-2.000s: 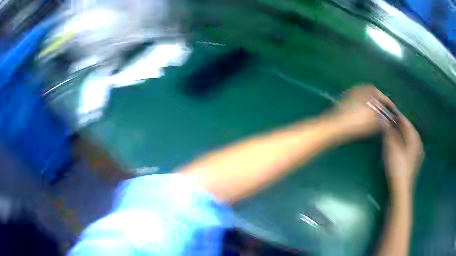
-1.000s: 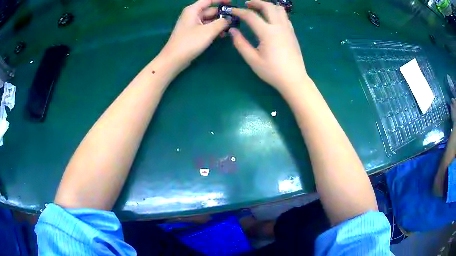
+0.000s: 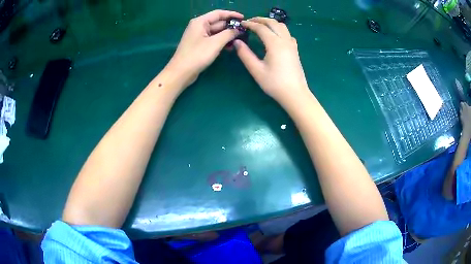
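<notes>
A small black unit [image 3: 234, 23] with silver marks on its face is held between the fingertips of both hands at the top middle, above the green bench. My left hand [image 3: 209, 32] grips it from the left with thumb and fingers. My right hand [image 3: 276, 54] has its fingertips on its right side, with the thumb below. Much of the unit is hidden by the fingers. Another black unit [image 3: 278, 14] lies on the bench just beyond my right hand.
The green bench [image 3: 222, 113] bears more black units at left [image 3: 57, 35] and right [image 3: 373, 25]. A smartphone [image 3: 49, 98] and crumpled white paper [image 3: 7, 111] lie left. A clear tray [image 3: 379, 93] with a white slip [image 3: 425, 92] lies right. A person in blue [image 3: 428, 188] sits at right.
The blurred view has steadied. Since one second ago the whole scene sits slightly lower in view, and the unit beyond my right hand shows more fully. Both hands stay on the held unit.
</notes>
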